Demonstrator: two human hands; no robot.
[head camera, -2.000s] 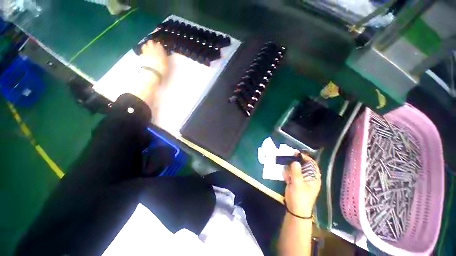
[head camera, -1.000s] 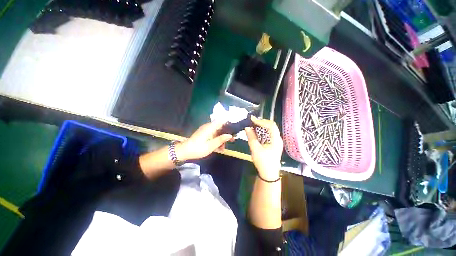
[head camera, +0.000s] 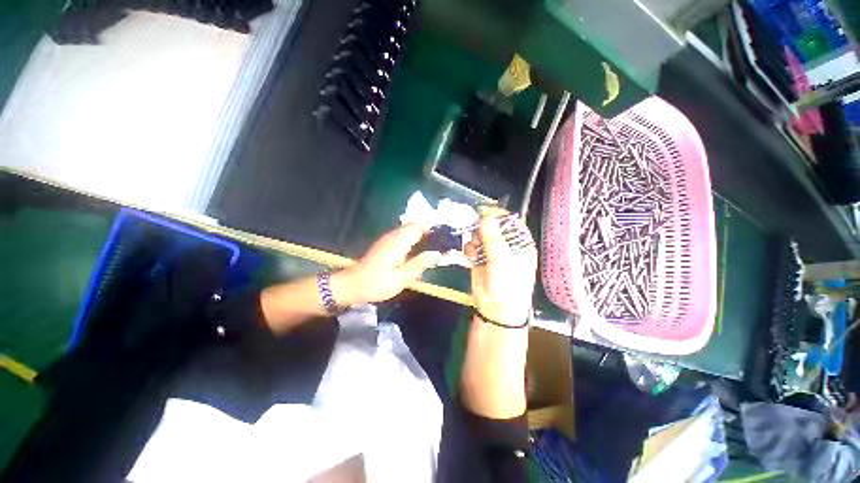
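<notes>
My left hand (head camera: 385, 269) holds a short black plastic part (head camera: 443, 240) between its fingers at the bench's front edge. My right hand (head camera: 504, 269) is beside it, touching or nearly touching the part, with a bunch of silvery metal shafts (head camera: 510, 233) in its grip. Crumpled white cloth (head camera: 441, 211) lies just behind and under the hands. The fingertips blur against the cloth, so I cannot tell whether a shaft sits in the part.
A pink basket (head camera: 560, 226) full of shafts stands right. The dark fixture (head camera: 486, 141) is behind my hands, below the machine head (head camera: 603, 47). Left are a black tray (head camera: 283, 160) with a slanting row of parts and a white board (head camera: 123, 104). A blue crate (head camera: 99, 259) is below.
My left hand has come from the black parts on the white board to meet my right hand. In the last second the right-hand shafts have tilted, and the view has shifted slightly.
</notes>
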